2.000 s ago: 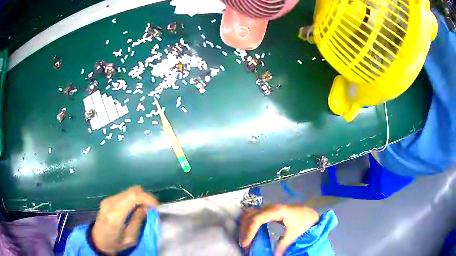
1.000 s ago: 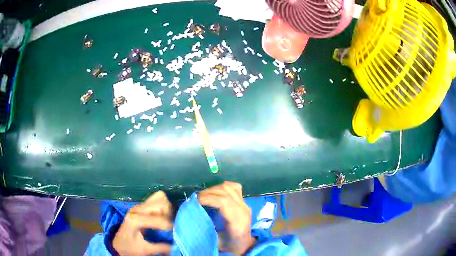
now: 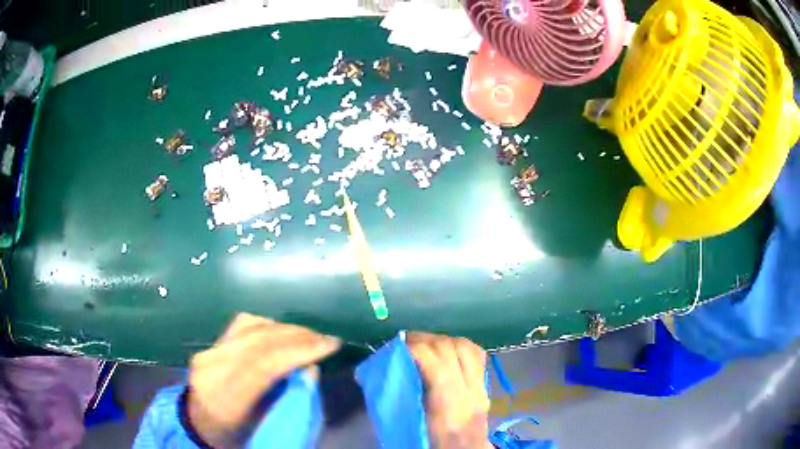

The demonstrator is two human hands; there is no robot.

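My left hand, slightly blurred, is at the bench's front edge, fingers bent over a flap of blue smock cloth. My right hand grips another flap of the blue smock. A dark gap lies between the flaps. Yellow tweezers with a green end lie on the green bench beyond my hands, touched by neither. Small white pieces lie scattered past their tip. Dark electronic modules lie among them. A white pad sheet has one module on it.
A pink fan and a yellow fan stand at the right. White paper lies at the back. A green tray is at the left edge. Another person's blue sleeve is at the right edge. A blue stool-like object stands below the bench.
My hands first came together at the blue cloth, then moved apart, each with a flap. The tweezers stay on the bench. The camera view has shifted.
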